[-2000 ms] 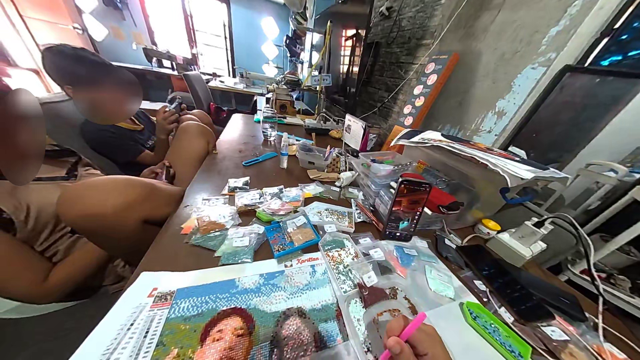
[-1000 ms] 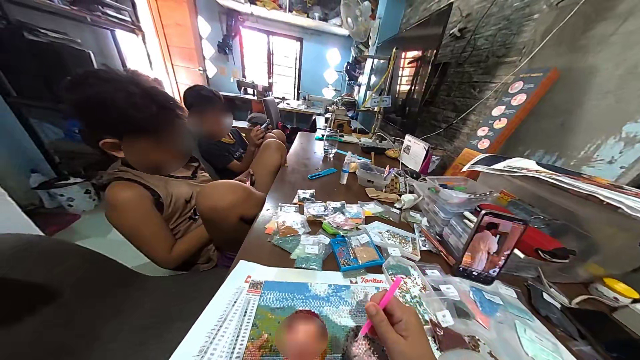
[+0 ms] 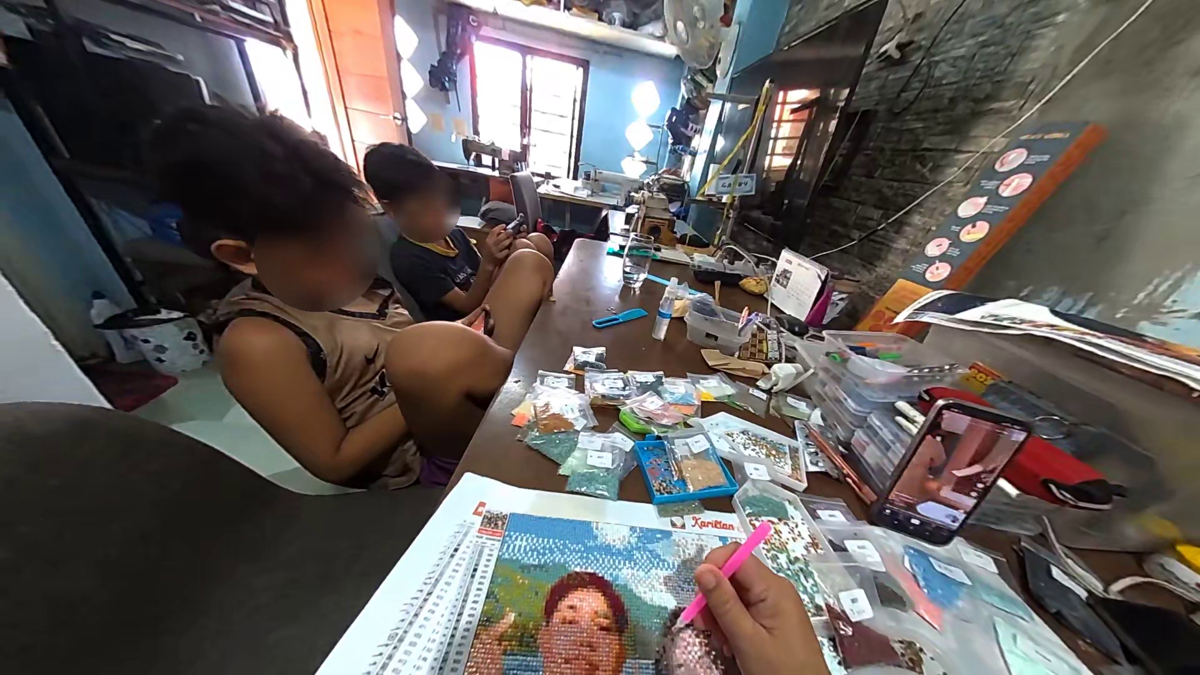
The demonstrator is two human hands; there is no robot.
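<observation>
My right hand (image 3: 761,614) holds a pink diamond-painting pen (image 3: 727,574), its tip down at the canvas beside the portrait. The diamond-painting canvas (image 3: 562,600) lies at the table's near edge, with a symbol chart along its left side. Just beyond my right hand is a clear tray of green, white and red beads (image 3: 783,530). A blue tray (image 3: 686,466) with beads and a small bag stands past the canvas's top edge. Small zip bags of beads (image 3: 595,459) lie left of it. My left hand is not in view.
A phone (image 3: 952,472) stands upright at right, before clear plastic boxes (image 3: 867,412) and a red pouch (image 3: 1031,450). Farther along the table are a drinking glass (image 3: 637,261), a small bottle (image 3: 667,309) and a blue comb-like tool (image 3: 620,318). Two people sit at the left side.
The view has swung left since the first frame. My right hand with the pink pen has moved from the bead tray at the canvas's right side onto the canvas.
</observation>
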